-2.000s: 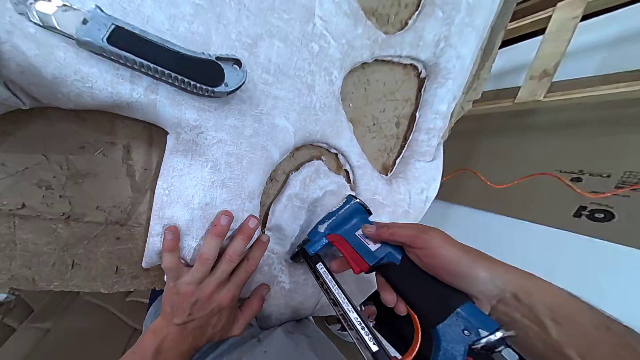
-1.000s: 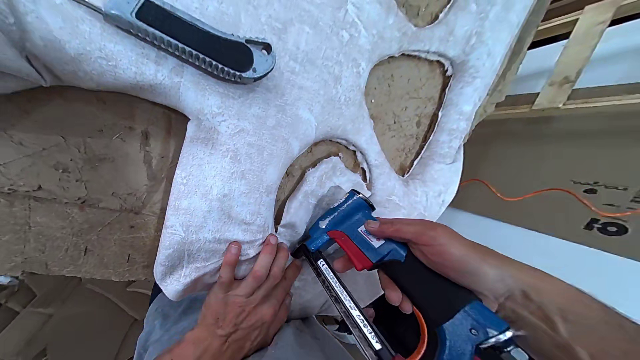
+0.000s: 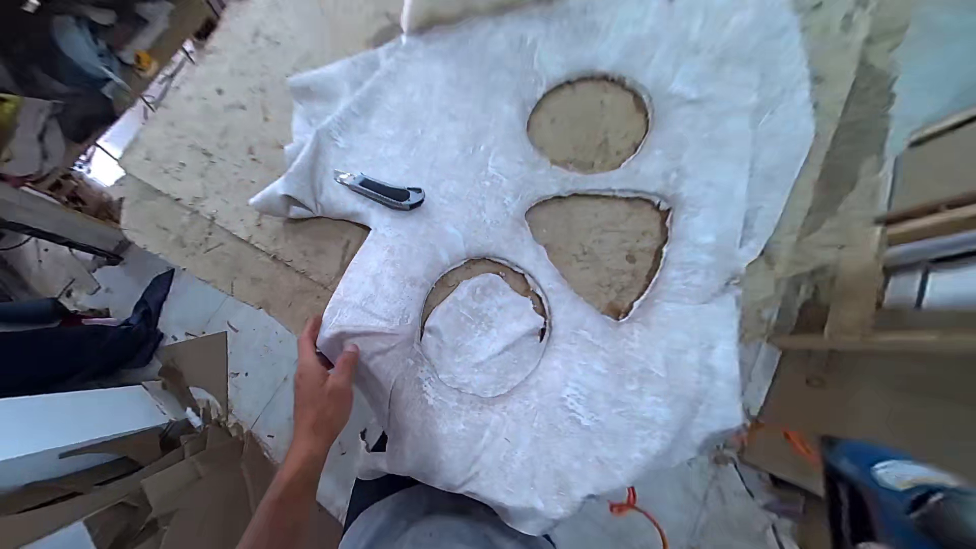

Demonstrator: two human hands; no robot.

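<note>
A light grey, plush-looking fabric (image 3: 610, 396) lies over a brown board (image 3: 221, 152) and shows several cut openings. In the lower round opening, a loose flap of the fabric (image 3: 480, 328) covers most of the board beneath. My left hand (image 3: 324, 385) pinches the fabric's left edge between thumb and fingers. A snap-off utility knife (image 3: 381, 191) rests on the fabric at upper left, its tip toward the left. At the lower right edge is a blurred blue pneumatic stapler (image 3: 884, 488); my right hand cannot be made out there.
Cardboard scraps (image 3: 191, 488) lie at lower left, near a white panel (image 3: 76, 419). A person's dark-clothed leg and shoe (image 3: 84, 335) are at the left. An orange air hose (image 3: 637, 509) runs below the fabric. Wooden framing (image 3: 854, 343) stands at the right.
The stapler has moved from the lower round opening to the far lower right. My left hand, flat beside that opening before, now grips the fabric's left edge. The view has drawn back.
</note>
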